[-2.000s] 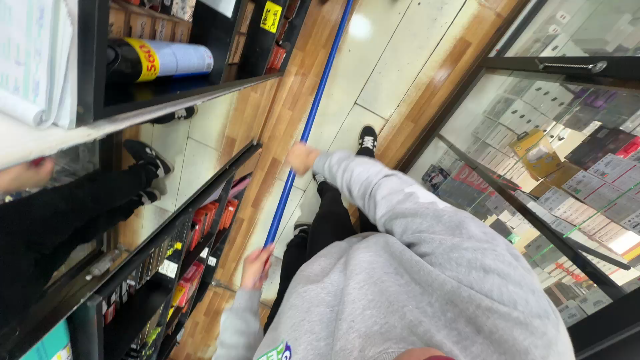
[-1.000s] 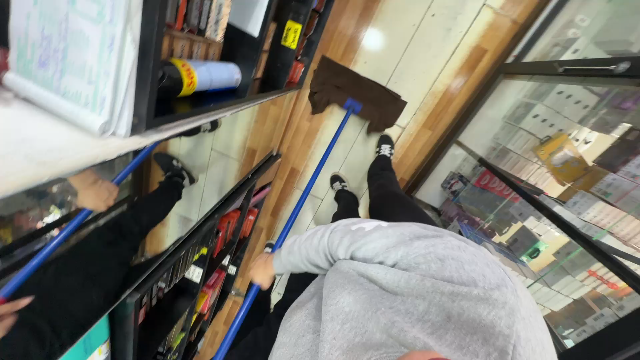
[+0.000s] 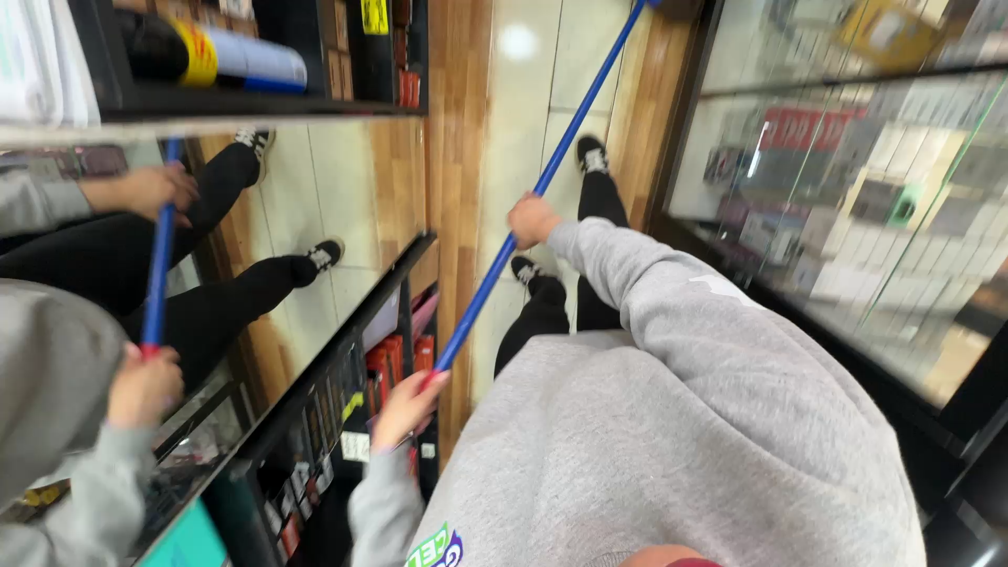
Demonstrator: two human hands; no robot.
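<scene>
A long blue pole (image 3: 492, 276) runs slantwise from the lower middle to the top of the view. My left hand (image 3: 408, 405) is closed around its red end (image 3: 431, 378). Further up the shaft, my right hand (image 3: 533, 219) grips the blue part. At the pole's far end a dark brown cloth (image 3: 679, 8) shows only in part, cut off by the top edge, by the foot of the glass case. A mirror at the left shows both hands on the same pole.
Black shelves with boxes and a spray can (image 3: 236, 59) stand at the upper left. Below is a low black shelf unit (image 3: 339, 346). A glass display case (image 3: 835, 197) lines the right side. My shoes (image 3: 592, 155) are on the tile and wood floor (image 3: 516, 118).
The cloth end of the pole has swung right, from mid-floor to beside the glass case. My left hand, out of direct sight one second ago, shows again at the pole's end.
</scene>
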